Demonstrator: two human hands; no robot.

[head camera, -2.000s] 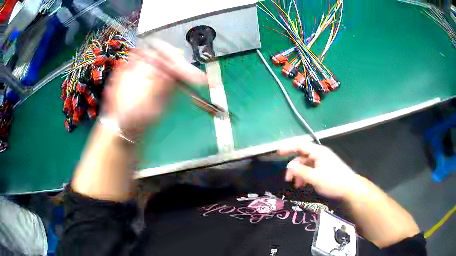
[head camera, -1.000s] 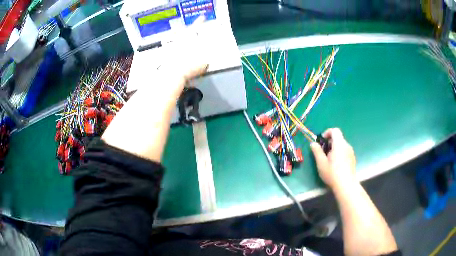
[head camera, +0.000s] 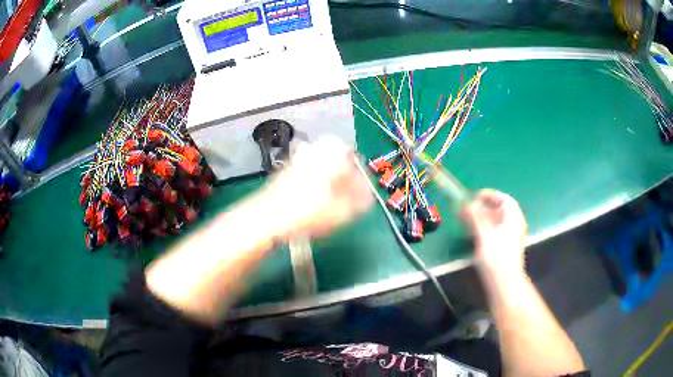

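My left hand [head camera: 325, 184] is blurred in front of the lower right of the white-grey machine [head camera: 269, 81], just right of its round black head [head camera: 273, 134]. Its fingers cannot be made out, nor whether it holds anything. My right hand [head camera: 496, 221] is closed near the bench's front edge, right of the smaller harness batch [head camera: 413, 213]. A blurred bunch of wires [head camera: 446, 180] runs from its fingers up and left over that batch. The connector end is hidden in the fist.
A large heap of red-black connectors [head camera: 140, 184] lies left of the machine. A grey cord [head camera: 402, 239] runs over the bench edge. A pale strip [head camera: 302, 269] runs from the machine to the edge. More wires [head camera: 646, 88] lie at the far right.
My left hand has come down from the machine's top to in front of its face. My right hand stays by the right-side batch, its wire bunch now blurred.
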